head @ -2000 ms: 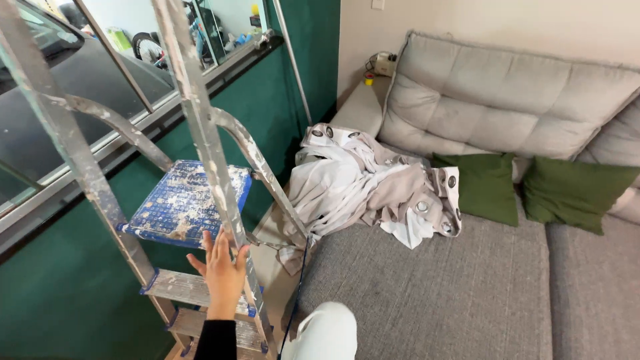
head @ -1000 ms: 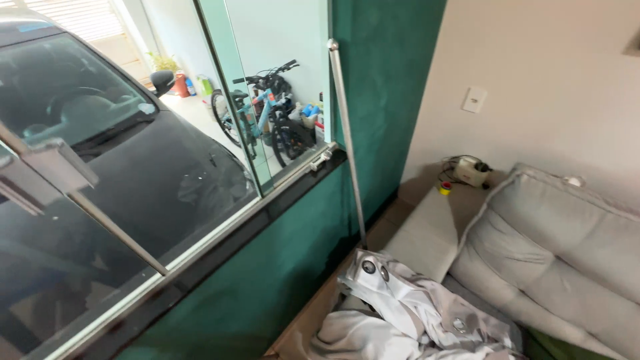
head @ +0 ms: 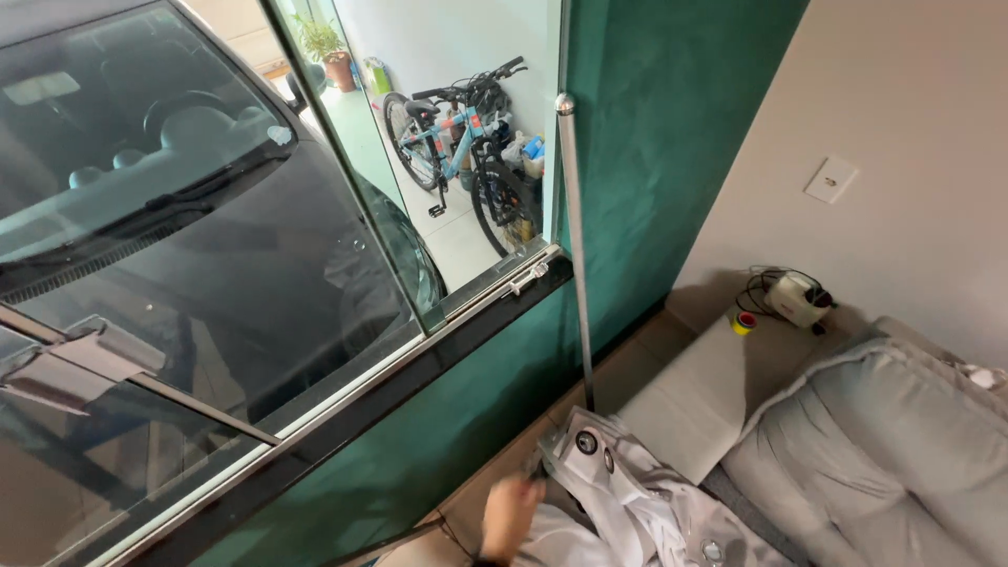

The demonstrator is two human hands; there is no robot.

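My left hand (head: 512, 508), blurred, reaches in at the bottom centre, at the left edge of a heaped white and beige curtain with metal eyelets (head: 630, 504). Its fingers look curled near the cloth; whether they grip it cannot be made out. My right hand is out of view. Beyond the curtain, a metal curtain rod (head: 576, 236) with a round silver end cap leans upright by the green wall, beside the window frame. Its lower end goes down behind the cloth.
A grey sofa (head: 835, 441) stands at the right, with a corded device (head: 795, 299) and a small yellow roll (head: 743, 322) on its arm. The glass window has a dark sill (head: 354, 429) and a latch (head: 528, 279). Behind the glass are a car (head: 260, 260) and a bicycle (head: 457, 142).
The view has swung left and up from the stepladder and sofa to the window and rod. My left hand, earlier beside the ladder, now shows near the curtain.
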